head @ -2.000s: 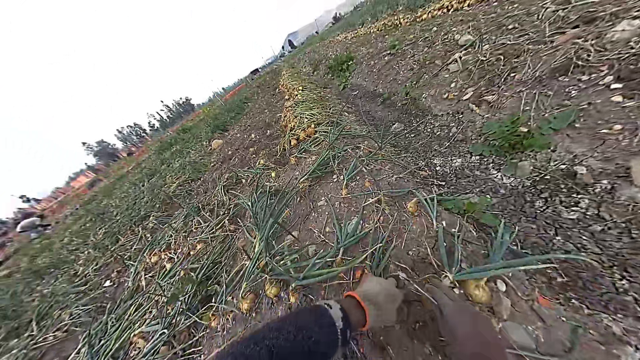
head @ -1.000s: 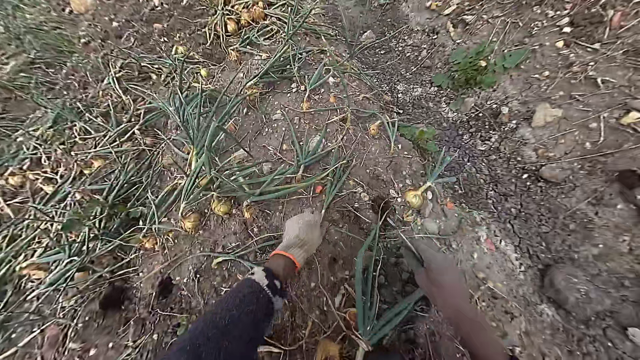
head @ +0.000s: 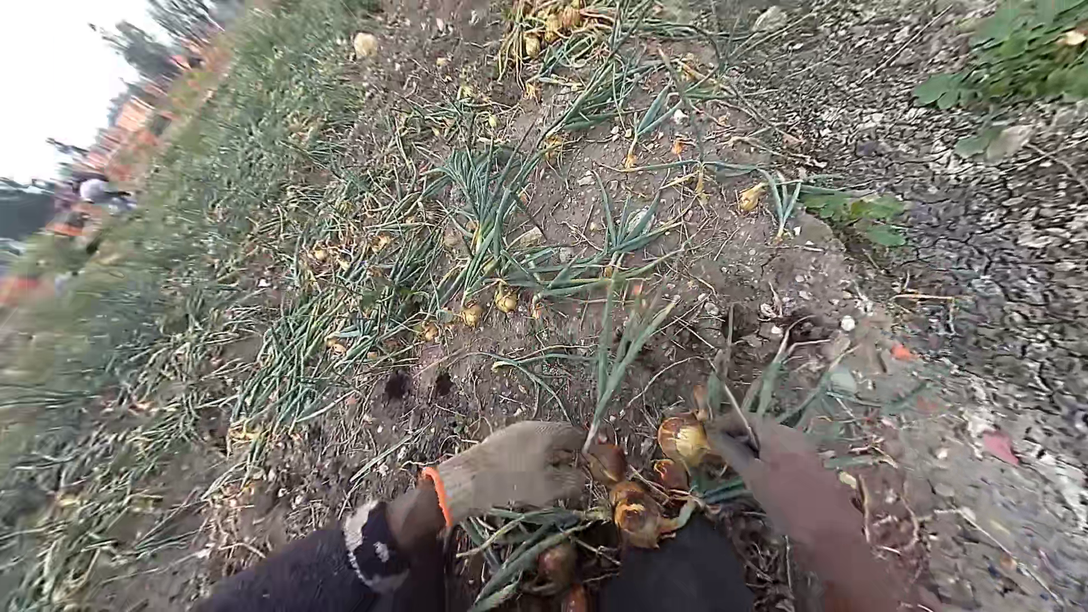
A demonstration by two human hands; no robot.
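My left hand point(head: 518, 466), in a pale knit glove with an orange cuff, is closed at the neck of a small brown onion point(head: 607, 463) whose green leaves point up. My right hand point(head: 756, 446), blurred, grips the leaves beside a yellow onion point(head: 682, 439). Between and below my hands lie more onions, among them a peeling one point(head: 637, 512) and a reddish one point(head: 671, 476). Another onion point(head: 558, 563) rests on green leaves under my left wrist. My fingertips are partly hidden on both hands.
Onions with green tops point(head: 472, 313) lie in a row on the soil ahead and left. A pile of onions point(head: 561, 19) is at the top. Cracked soil point(head: 977, 280) and a leafy weed point(head: 1020, 55) are at right. A blurred person point(head: 95, 194) is far left.
The view has shifted. My hands, lower on bare soil a second ago, are now beside a cluster of onions. Both hands now have an onion plant in them.
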